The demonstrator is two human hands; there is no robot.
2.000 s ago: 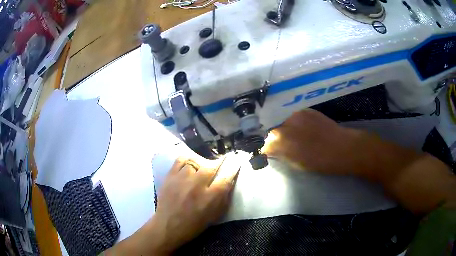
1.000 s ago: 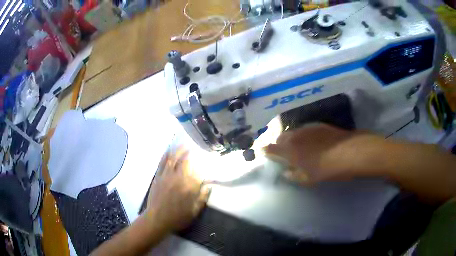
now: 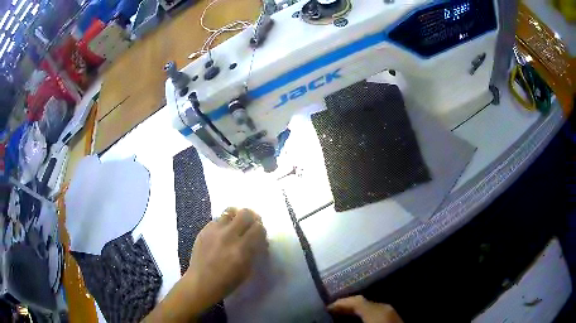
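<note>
A long pale panel (image 3: 271,277) with a thin dark seam edge lies in front of the white sewing machine (image 3: 284,82), its far end in the glare near the needle. A dark textured strip (image 3: 191,208) shows along its left side. My left hand (image 3: 234,249) rests on the pale panel with fingers bent; whether it pinches the cloth is hidden. My right hand (image 3: 363,310), partly cut off by the bottom edge, has its fingers at the near right corner of the panel and grips its edge.
A dark rectangle (image 3: 372,151) lies over a pale grey piece (image 3: 451,151) right of the needle. A rounded pale panel (image 3: 107,202) overlaps dark pieces (image 3: 123,277) at the left. Yellow-and-dark snips (image 3: 530,88) lie at the right. Brown board (image 3: 145,76) is behind.
The panel has turned from lying crosswise to running toward me. My right hand has moved from beside the needle down to the panel's near corner. The dark rectangle at the right is now uncovered.
</note>
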